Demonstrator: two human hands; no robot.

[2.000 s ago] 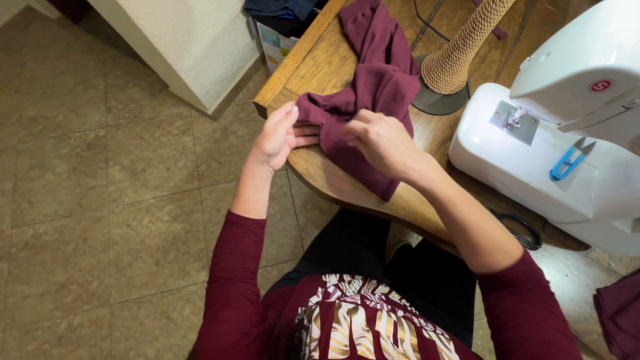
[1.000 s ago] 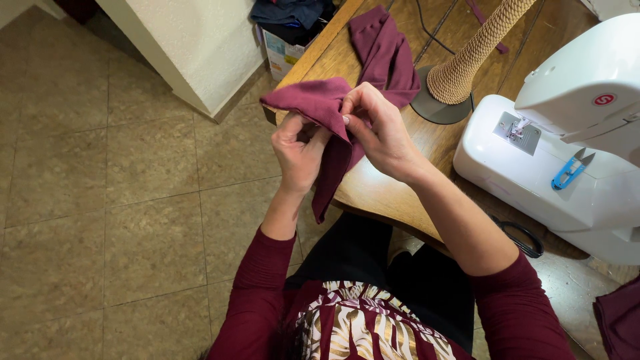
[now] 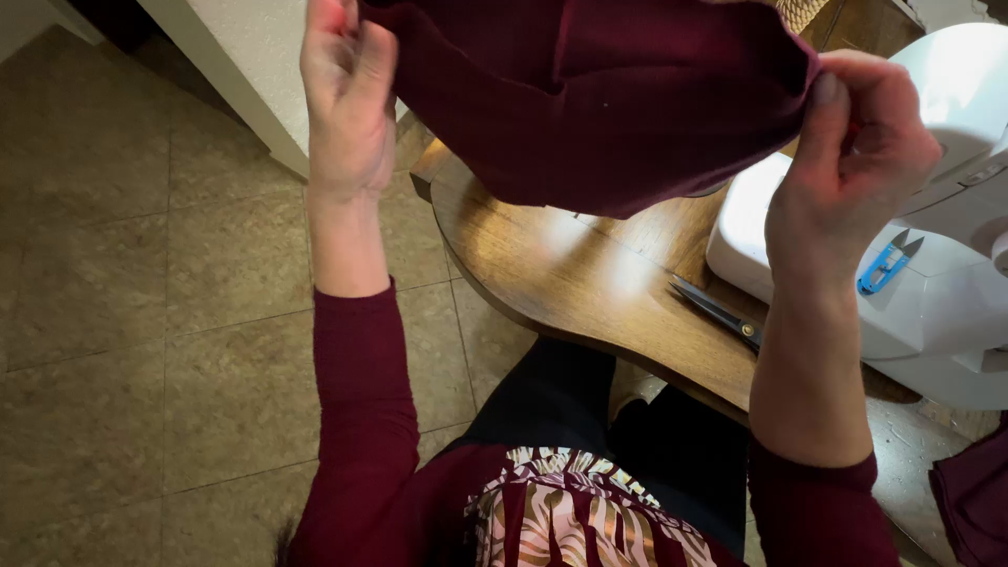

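Note:
A maroon fabric piece point(image 3: 598, 134) is stretched out between my hands, above the front of the wooden table. At the upper left, my left hand point(image 3: 350, 102) is closed on one end of it, slightly blurred. My right hand point(image 3: 854, 150) pinches the opposite edge between thumb and fingers, in front of the sewing machine. A seam and folds show in the cloth, and its upper part runs out of view.
The white sewing machine point(image 3: 929, 315) stands at the right, with blue thread snips point(image 3: 890, 264) on its base. Black scissors point(image 3: 720, 315) lie on the wooden table point(image 3: 551, 268) beside it. More maroon fabric point(image 3: 972, 492) is at the lower right. A white wall point(image 3: 252, 71) rises at the upper left.
My hands have moved apart and up, spreading the fabric that was bunched between them a second ago. The scissors' blades now show on the table.

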